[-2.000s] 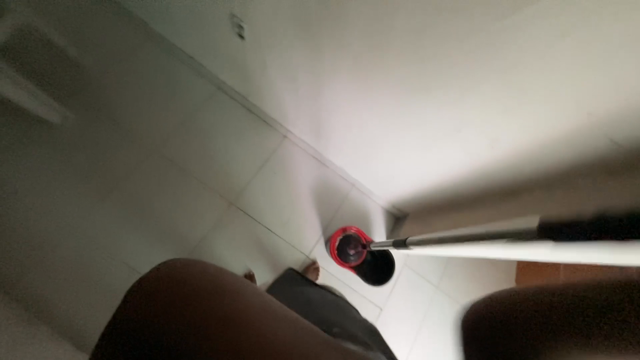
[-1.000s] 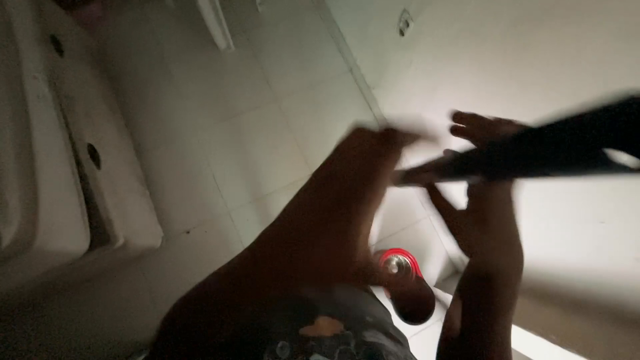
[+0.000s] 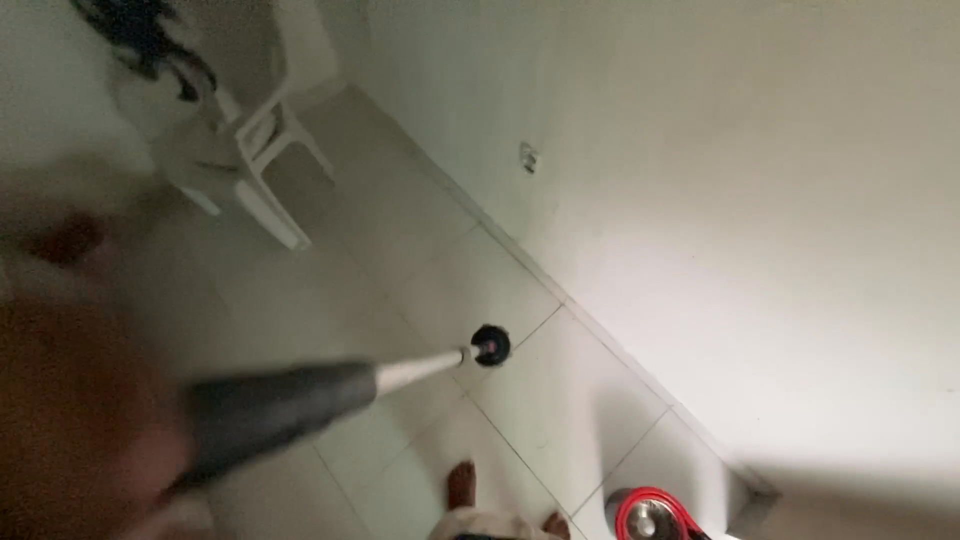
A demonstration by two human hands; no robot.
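A large, blurred hand, which looks like my left hand [image 3: 127,427], fills the lower left of the head view. It is closed around the end of the black grip of a mop pole [image 3: 281,412]. The pale pole slants away from it to a small round black mop head [image 3: 491,345] over the tiled floor. My right hand is out of view. At the bottom right stands a spin-mop bucket [image 3: 649,517] with a red rim and a metal basket, cut off by the frame's edge.
A white plastic chair [image 3: 274,202] stands at the upper left, with dark cloth [image 3: 142,34] near it. A pale wall [image 3: 720,247] with a wall socket [image 3: 529,158] runs along the right. My bare foot [image 3: 462,484] is on the tiles. A blurred reddish-brown shape is at far left.
The pole was at the bucket two seconds ago, and both hands were at its dark grip one second ago. Now its round head is away from the bucket, and one hand is out of view. The view has swung.
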